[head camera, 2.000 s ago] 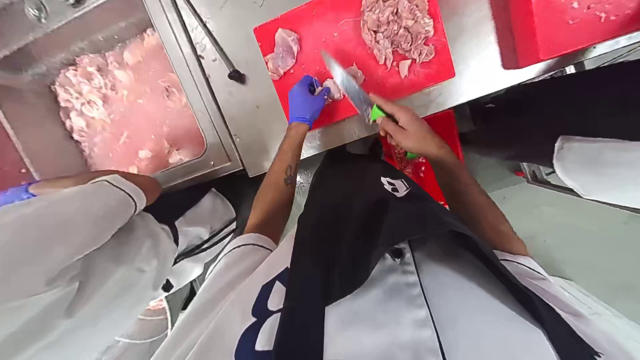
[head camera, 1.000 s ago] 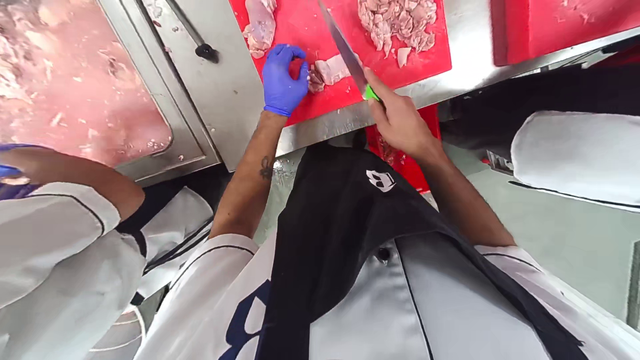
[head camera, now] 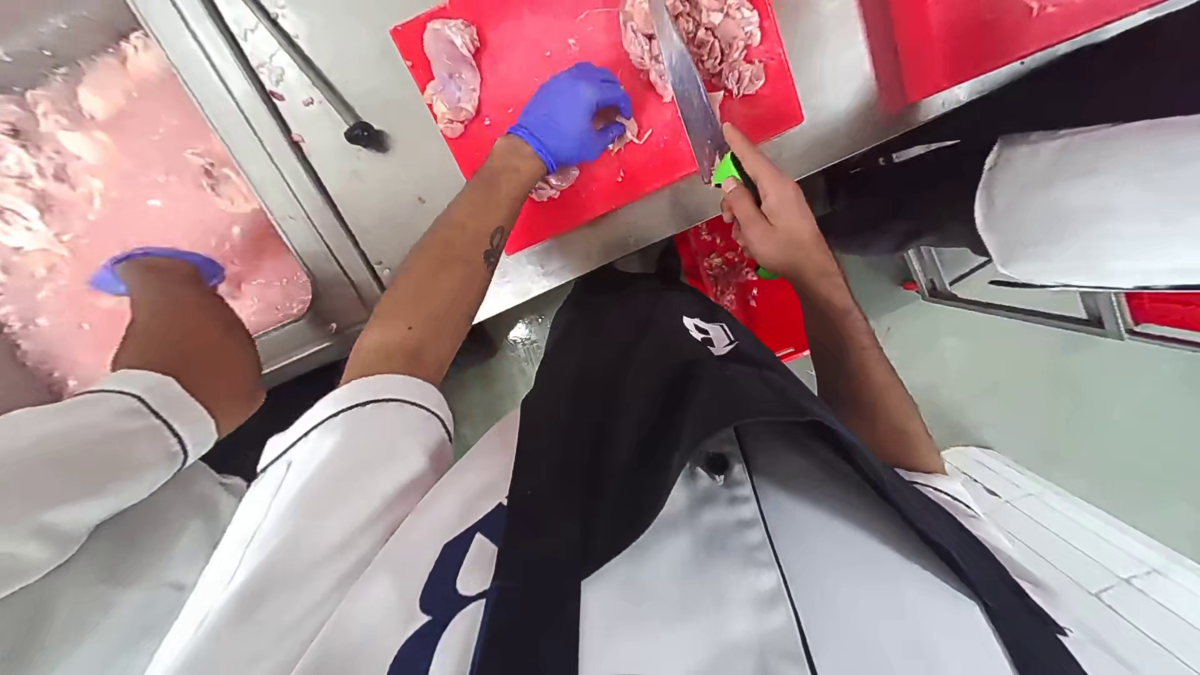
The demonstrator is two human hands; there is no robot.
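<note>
My left hand (head camera: 574, 114), in a blue glove, is over the red cutting board (head camera: 553, 220), its fingertips on a small scrap of raw meat (head camera: 630, 136). Another raw meat piece (head camera: 555, 184) lies partly under that hand. My bare right hand (head camera: 773, 211) grips a knife (head camera: 689, 94) with a green and black handle; its blade points up the board, over the near edge of a pile of cut meat (head camera: 736, 42). A larger raw piece, seemingly chicken (head camera: 452, 75), lies at the board's left side.
At the left, a co-worker's gloved hand (head camera: 159, 267) reaches into a steel sink (head camera: 328, 281) of pinkish liquid and raw meat. A black-tipped rod (head camera: 361, 134) lies on the steel counter. Below the counter edge is a red container with scraps (head camera: 741, 281). Another person's white sleeve (head camera: 1092, 202) shows at right.
The knife has moved from beside the small meat piece to the edge of the pile. My left hand has moved right, over the board. The co-worker's gloved hand now reaches into the sink.
</note>
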